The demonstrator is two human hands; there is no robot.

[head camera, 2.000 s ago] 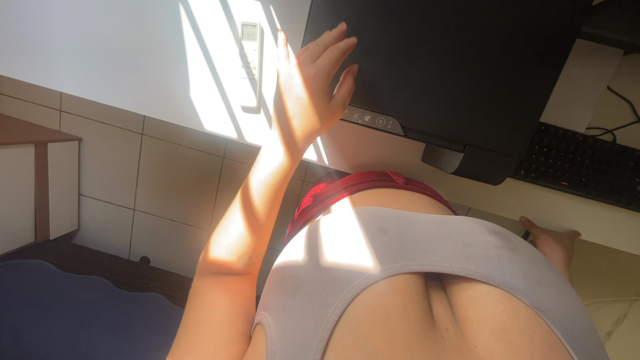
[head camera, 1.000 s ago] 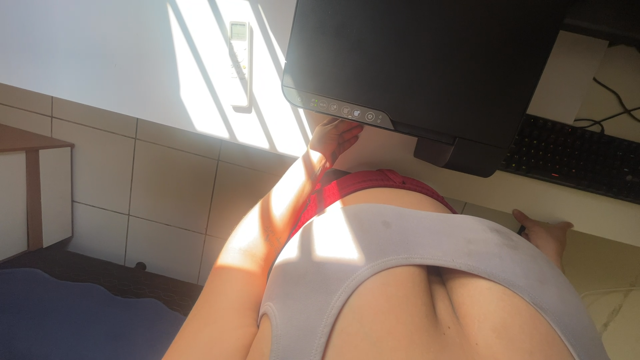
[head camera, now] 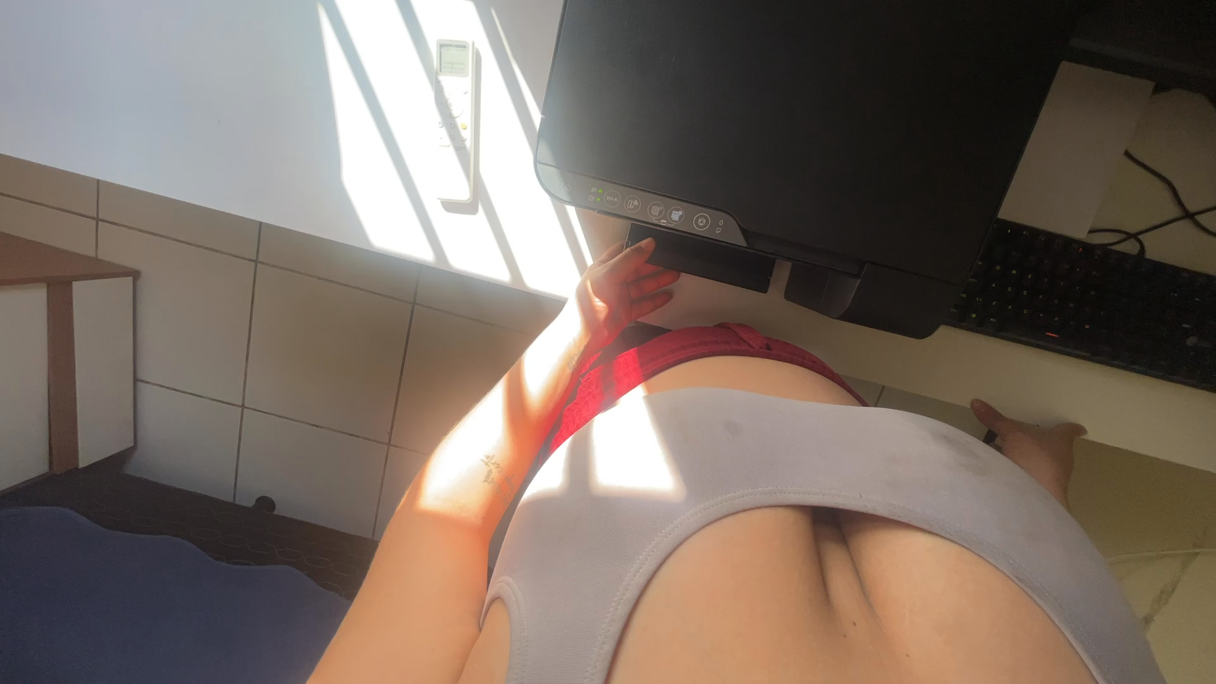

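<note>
A black printer stands on the white desk, its control panel showing lit buttons. Below the panel, a dark output tray sticks out from the printer's front. My left hand is at the left end of this tray, with the thumb and fingers around its edge. Near the desk's front edge, at the right, my right hand has its thumb and a finger spread; part of it is hidden behind my body. A small dark item shows by that hand, too little of it visible to name or to tell whether it is held.
A white remote control lies in the sunlight on the desk. Right of the printer are a black keyboard and cables. A white and brown cabinet and a blue mat are at the lower left.
My left hand has come down from beside the printer's top to its front edge. The dark output tray now protrudes there. My right hand stays near the desk edge.
</note>
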